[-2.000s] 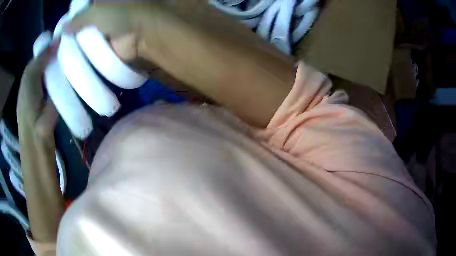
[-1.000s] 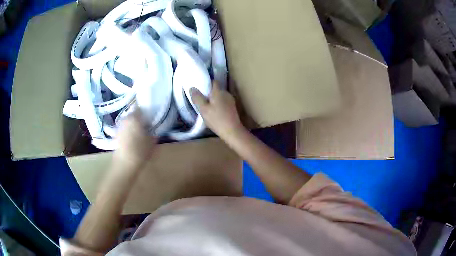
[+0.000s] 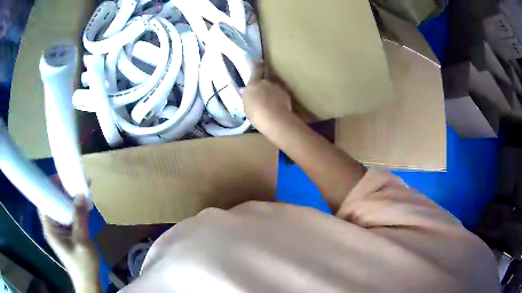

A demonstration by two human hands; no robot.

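Observation:
My left hand is at the lower left, outside the carton, closed around the ends of two white neck fan halves that stick up and to the left. One shows a round end at its top. My right hand is at the right side of the large open carton, at the edge of a heap of white curved housings. Its fingertips are partly hidden at a housing there, so its hold cannot be told. Some housings show slots and thin dark wires.
The carton's large flap stands out at its right. Another brown carton is beyond it, with more cardboard at the far right. The floor is blue. A curved dark edge runs at the lower left.
My left hand has moved from the heap to the lower left, now with two housings in it. My right hand remains at the carton's right side, slightly higher. The heap has shifted.

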